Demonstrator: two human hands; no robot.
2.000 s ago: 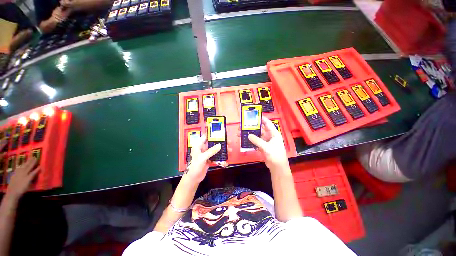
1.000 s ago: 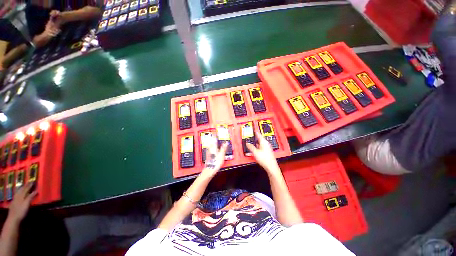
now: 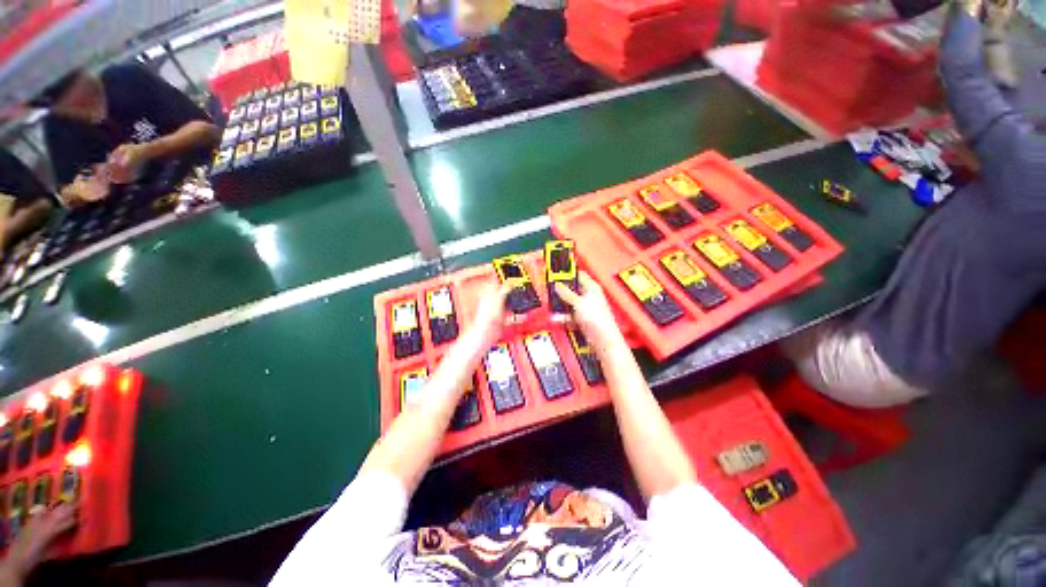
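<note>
My left hand point(image 3: 492, 310) holds a black keypad phone with a yellow screen frame point(image 3: 515, 283), its screen dark. My right hand point(image 3: 588, 307) holds a similar phone point(image 3: 561, 274), upright beside the first, its screen also dark. Both phones are at the upper right part of the near red tray point(image 3: 387, 333). Two phones lie in its upper row at left, and several lie in its lower row, partly covered by my forearms.
A second red tray with phones point(image 3: 596, 235) lies at right. Below it, a lower red tray point(image 3: 803, 516) holds a tan piece and a phone. A neighbour's hand is over a red tray point(image 3: 115, 482) at left. Dark stacked trays point(image 3: 275, 161) stand across the green line.
My hands have left the phones in the lower row and moved up to the upper right pockets, where they now hold two phones. The view has tilted upward.
</note>
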